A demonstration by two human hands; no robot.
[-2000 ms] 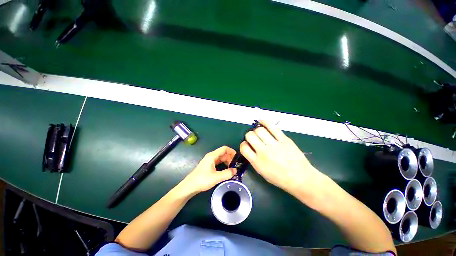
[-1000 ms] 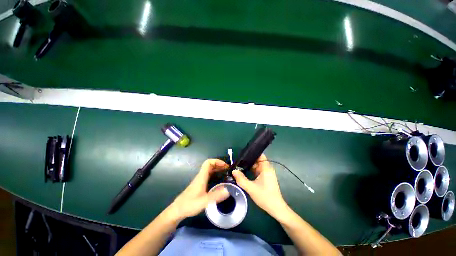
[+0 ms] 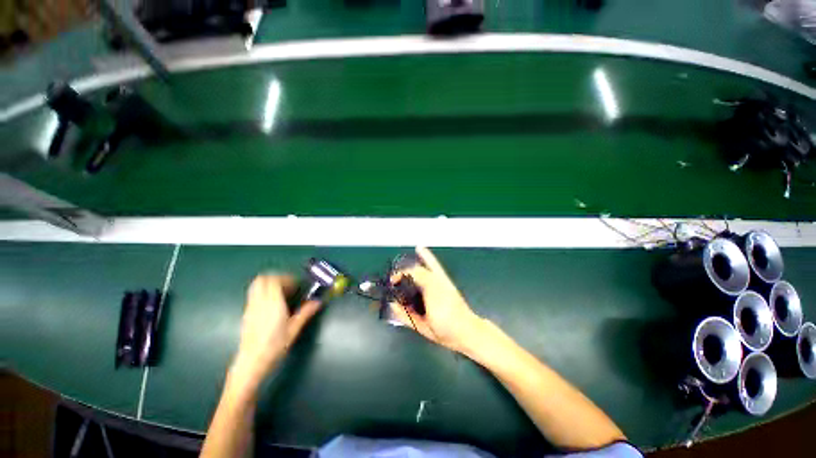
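Observation:
My left hand (image 3: 267, 326), blurred, is around the grip of the mallet (image 3: 327, 275). The mallet's silver head and yellow face show past my fingers, and most of its handle is hidden. My right hand (image 3: 438, 300) holds the dark unit (image 3: 404, 293) near the middle of the bench. A thin wire and a white connector (image 3: 368, 286) stick out on its left, close to the mallet's yellow face. The barrel's ring face does not show clearly; my fingers cover much of the unit.
Several black barrels with silver rings (image 3: 718, 350) stand grouped at the right, with loose wires. Slim black housings (image 3: 139, 328) lie at the left. A white rail (image 3: 501, 233) separates bench and green belt (image 3: 358, 170). Dark units lie at the belt's far left and right.
My left hand has left the unit and moved left onto the mallet. My right hand has lifted and turned the unit, so its silver ring no longer faces me. The view has tilted up.

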